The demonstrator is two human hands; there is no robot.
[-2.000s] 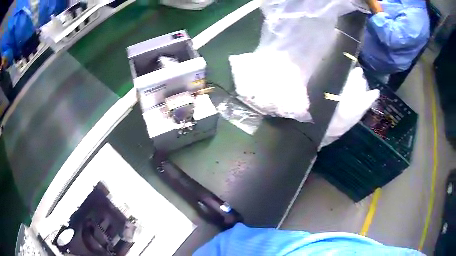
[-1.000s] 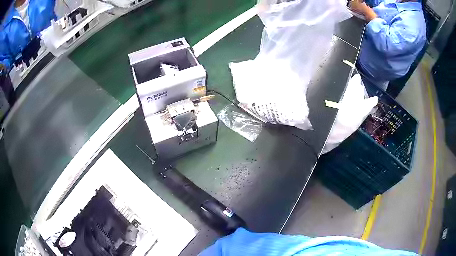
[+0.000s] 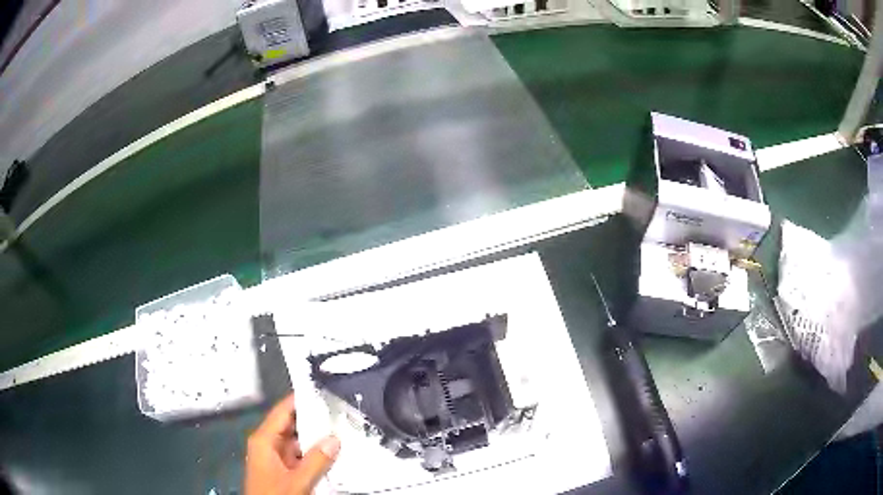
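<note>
The black plastic mechanism (image 3: 441,392), with a round centre and an oval opening at its left corner, sits in a white housing (image 3: 557,387) low in the picture. My bare left hand (image 3: 290,452) grips the housing's left edge, with the thumb over the rim; part of the fingers is hidden. My right hand is not in view. A black electric screwdriver (image 3: 641,411) lies right of the housing, its thin bit pointing away from me. A thin dark wire sticks out left of the mechanism.
A clear bin (image 3: 198,353) of small white parts stands left of the housing. A grey-white screw feeder (image 3: 702,232) stands at the right, with plastic bags (image 3: 818,300) beyond it. A white rail (image 3: 455,247) and a translucent mat (image 3: 407,145) lie behind.
The view has swung left, bringing the parts bin fully into view and the housing to the middle. My left hand has appeared on the housing. The blue sleeve has left the picture.
</note>
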